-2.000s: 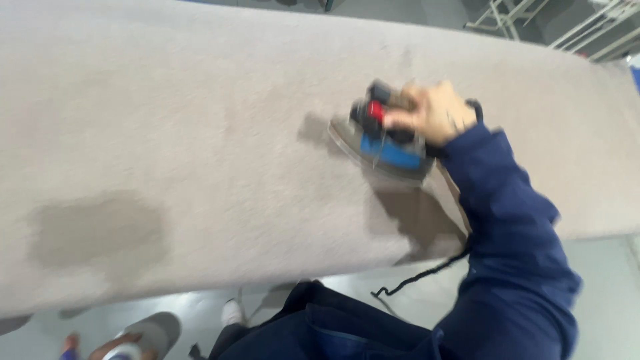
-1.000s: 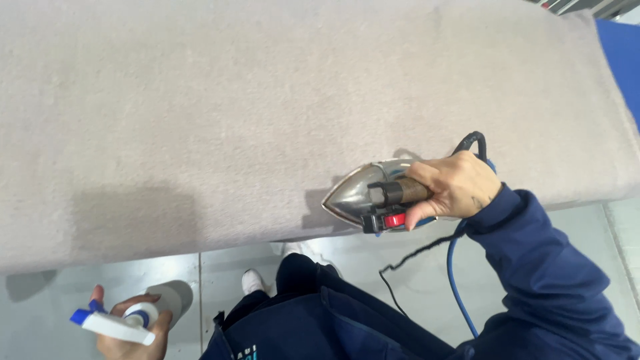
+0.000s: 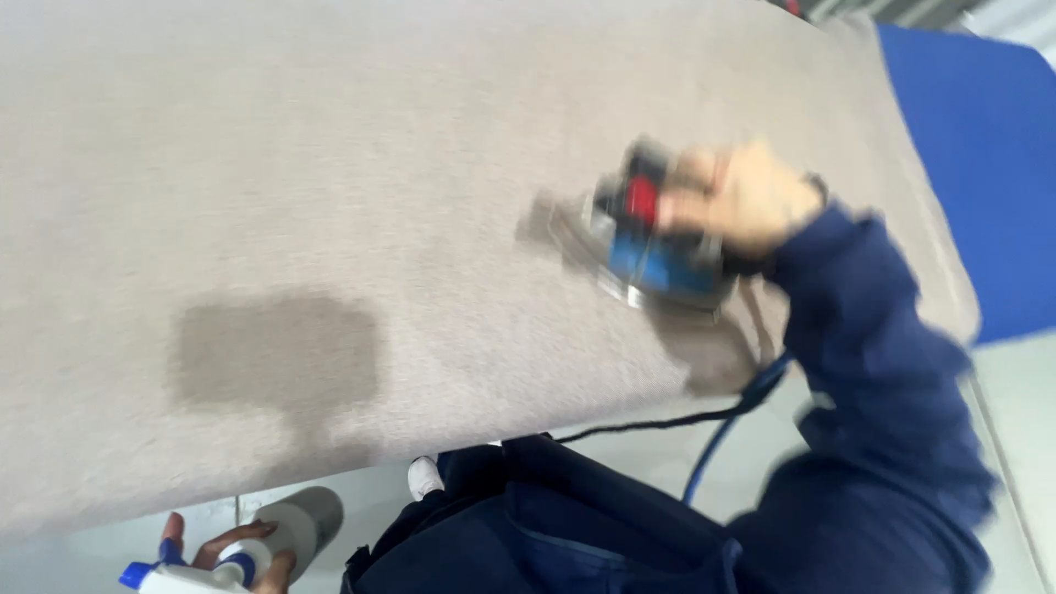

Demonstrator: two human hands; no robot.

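My right hand [image 3: 734,198] is closed around the handle of a steam iron [image 3: 660,256] with a metal body, a blue part and a red button; both are motion-blurred. The iron is over the right part of a beige padded ironing board [image 3: 462,206], tilted, and a shadow shows below it. At the lower left, beyond the board's near edge, my left hand [image 3: 268,549] holds a white spray bottle [image 3: 293,528] with a blue and white trigger head.
A blue cloth [image 3: 973,181] lies at the board's right end. A blue hose [image 3: 714,462] and a black cord [image 3: 652,425] hang from the iron past the near edge. Grey floor tiles [image 3: 1011,412] show beyond. Metal bars appear at the top right.
From one second ago, the iron in my right hand has moved away from the board's near edge and tilted up, its blue side now showing. My left hand keeps the spray bottle.
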